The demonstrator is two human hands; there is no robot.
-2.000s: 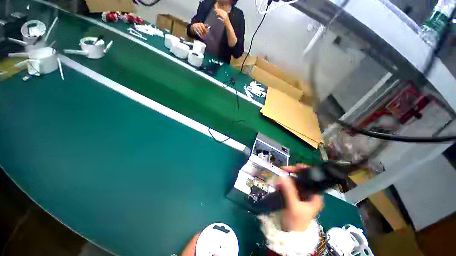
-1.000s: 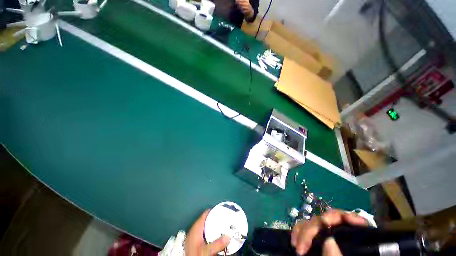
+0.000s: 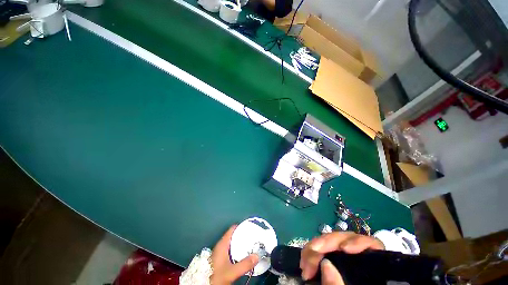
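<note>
My left hand [image 3: 227,263] holds a white round plastic housing [image 3: 252,236] low in front of me, thumb on its face beside a small silvery part, likely a motor [image 3: 257,250]. My right hand [image 3: 332,253] grips the black electric screwdriver [image 3: 367,268], which lies nearly level. Its front end is at the housing's right edge. The bit and any screw cannot be made out. Thin wire shows below the housing.
The screw feeder [image 3: 303,172] stands beyond my hands. Wired motors [image 3: 343,222] and white housings [image 3: 396,241] lie at right. A conveyor [image 3: 200,61], cardboard [image 3: 348,97] and cartons are on the far side. Part-built units [image 3: 47,21] stand upper left. A black cable loops upper right.
The screwdriver has come from over the feeder down to the housing, and its front end has moved left against the housing's edge. The left hand still holds the housing. The view has shifted.
</note>
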